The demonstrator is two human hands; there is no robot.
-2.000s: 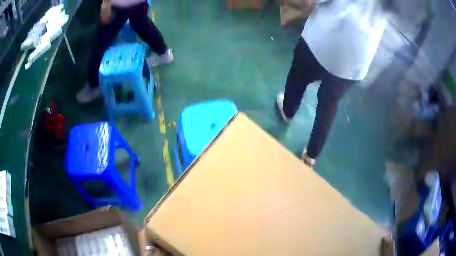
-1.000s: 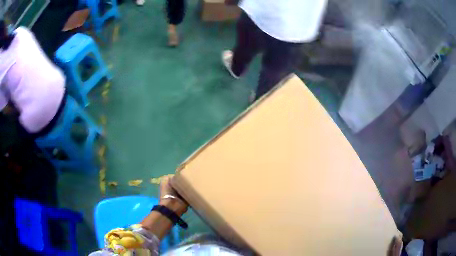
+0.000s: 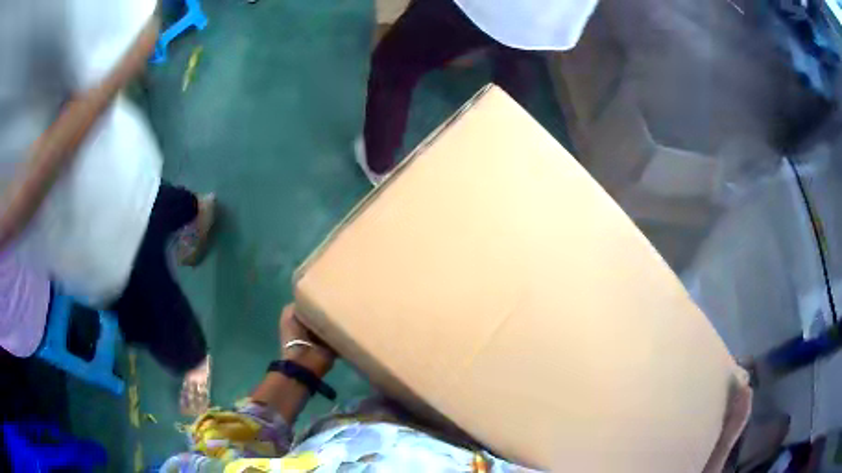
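A large plain brown carton (image 3: pixel 517 296) fills the middle and lower right of the view, held tilted in front of my body. My left hand (image 3: pixel 300 334), with a bracelet and a dark wristband, grips its lower left corner; the fingers are partly hidden beneath it. My right hand cannot be made out. A brownish edge shows at the carton's far right end, with no clear fingers.
A person in a white top and dark trousers (image 3: pixel 392 88) stands beyond the carton. Another person (image 3: pixel 111 194) is close on the left. Light blue (image 3: pixel 83 346) and dark blue stools (image 3: pixel 51 448) stand at left. Blurred cartons (image 3: pixel 679 171) lie at right.
Since one second ago, the carton has shifted slightly left and up in view, with my left hand still on its corner. A person in white has entered close on the left.
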